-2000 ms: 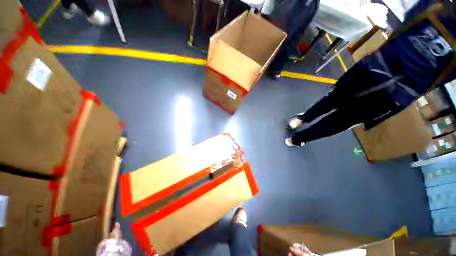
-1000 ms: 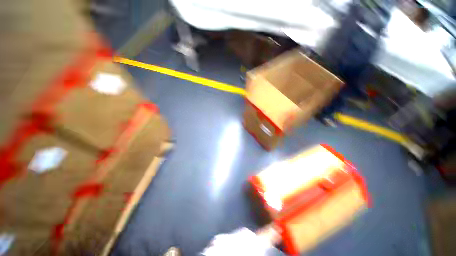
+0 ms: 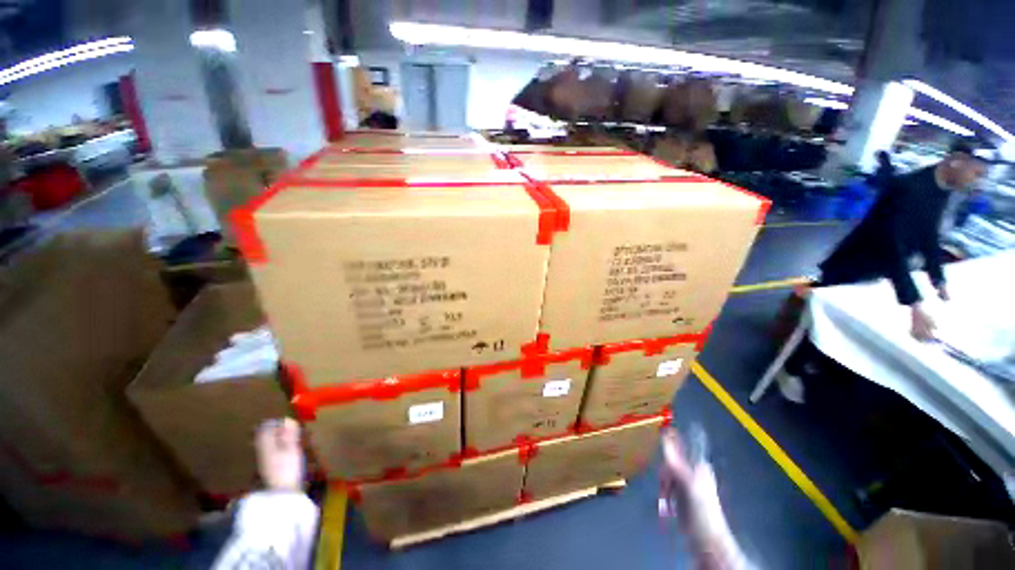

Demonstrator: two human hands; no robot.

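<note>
A stack of shipping cartons (image 3: 401,278) with red packing tape (image 3: 548,212) on edges and corners stands in front of me. Black print shows on the two big upper cartons, and white carton labels (image 3: 426,413) on the row below. The pale wooden edge of a pallet (image 3: 506,516) shows beneath. My left hand (image 3: 281,454) is raised at the lower left, in front of the stack's left side, blurred. My right hand (image 3: 685,473) is raised at the lower right, beside the stack; something thin and greyish shows at its fingers, too blurred to name.
An open carton (image 3: 212,429) with white goods (image 3: 237,359) is at the left, beside a taller brown carton (image 3: 89,379). A person (image 3: 899,228) leans over a white-covered table (image 3: 913,323) at the right. Yellow lines (image 3: 768,451) mark the floor. An open carton (image 3: 935,543) sits at the lower right.
The view has swung up from the floor cartons to face the stack. Both hands now show raised; one second ago only one blurred hand and pale sleeve showed, near a taped carton.
</note>
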